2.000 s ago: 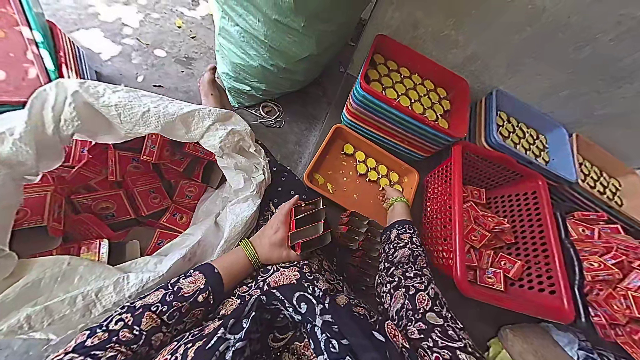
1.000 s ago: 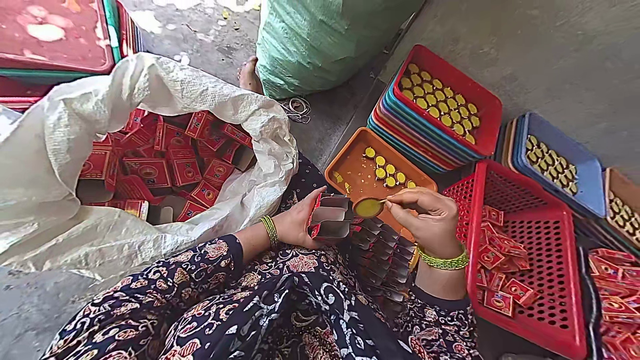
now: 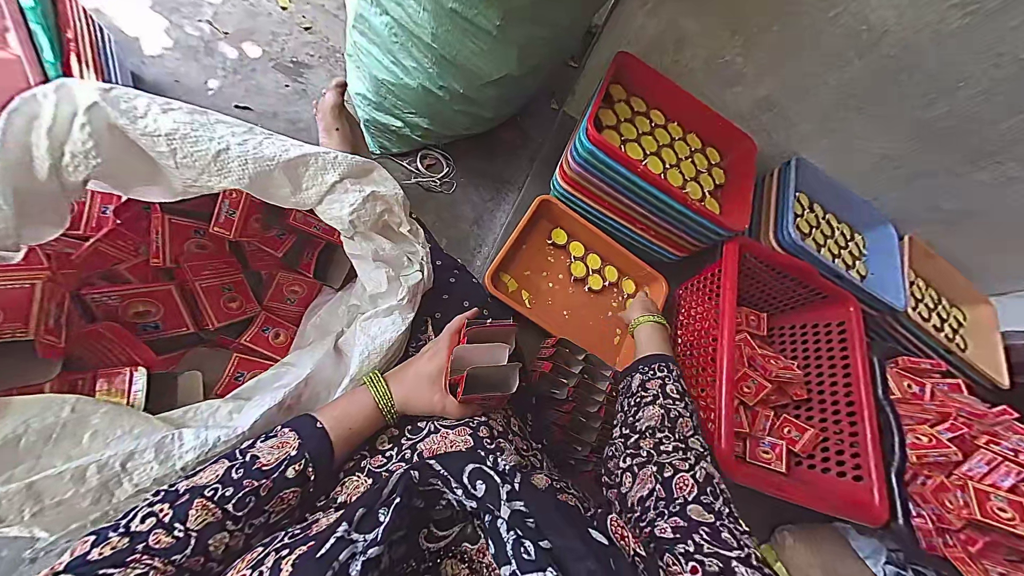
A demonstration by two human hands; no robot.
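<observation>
My left hand (image 3: 438, 370) grips a few small red cardboard boxes (image 3: 485, 362), their open ends facing up and grey inside. My right hand (image 3: 640, 308) reaches to the right edge of an orange plastic tray (image 3: 576, 320), its fingertips at a small round yellow piece (image 3: 628, 286); whether they pinch it cannot be made out. Several more yellow pieces (image 3: 593, 262) lie in the tray, with yellow crumbs and scraps. Between my forearms, rows of open boxes (image 3: 572, 392) stand close together beside my lap.
A white woven sack (image 3: 376, 240) full of red boxes (image 3: 144, 308) lies at left. Stacked trays (image 3: 748, 184) of yellow pieces stand at upper right, by a red perforated basket (image 3: 872, 448) of closed boxes. More red boxes (image 3: 960, 464) are at far right, a green sack (image 3: 456, 72) at top.
One second ago my right hand held a round yellow piece beside the boxes in my left hand; now it is back at the orange tray. My left hand keeps its boxes.
</observation>
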